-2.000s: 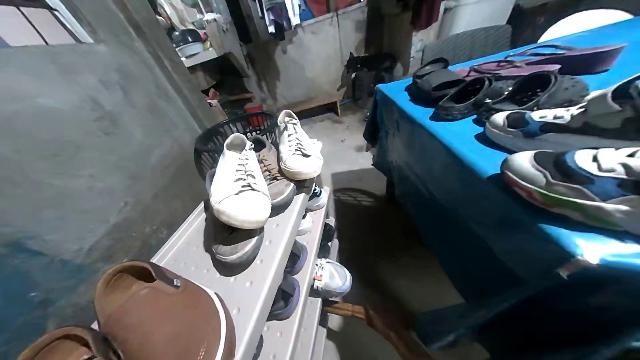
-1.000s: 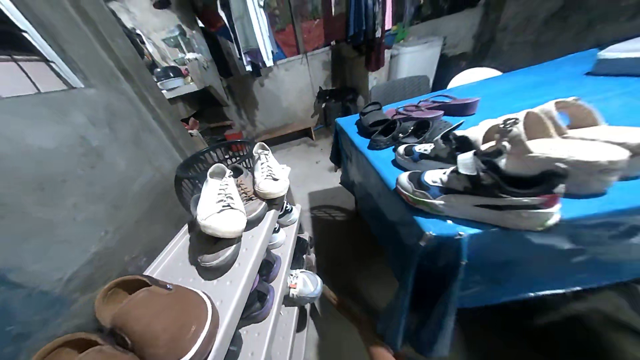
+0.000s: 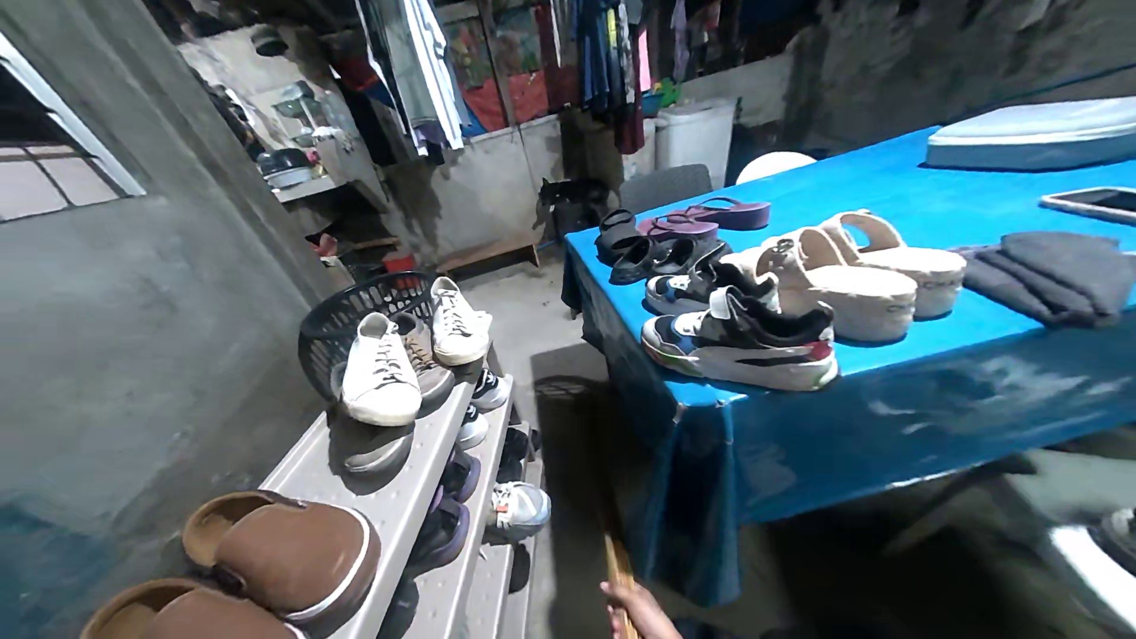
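Note:
At the bottom edge, my right hand (image 3: 641, 609) grips a wooden stick (image 3: 619, 568), whose far end runs down into the shadow between the shoe rack and the table. My left hand is out of view. To the left of the stick, a light plastic shoe rack (image 3: 333, 515) carries white sneakers (image 3: 382, 373) on its top, resting on darker shoes, with brown clogs (image 3: 297, 550) nearer me. Lower tiers hold several shoes, among them a white and grey sneaker (image 3: 519, 509). Whether the stick touches anything at its far end cannot be seen.
A table with a blue cover (image 3: 852, 382) stands at right, bearing sneakers (image 3: 745, 342), beige platform sandals (image 3: 865, 288), purple flip-flops (image 3: 679, 227), folded dark cloth (image 3: 1052, 275) and a phone (image 3: 1096, 202). A black basket (image 3: 324, 342) stands behind the rack. A black animal (image 3: 575, 202) is farther back.
The view has swung right, showing more of the table. My right hand on the stick shows plainly now; a second ago only a bit of it was at the bottom edge.

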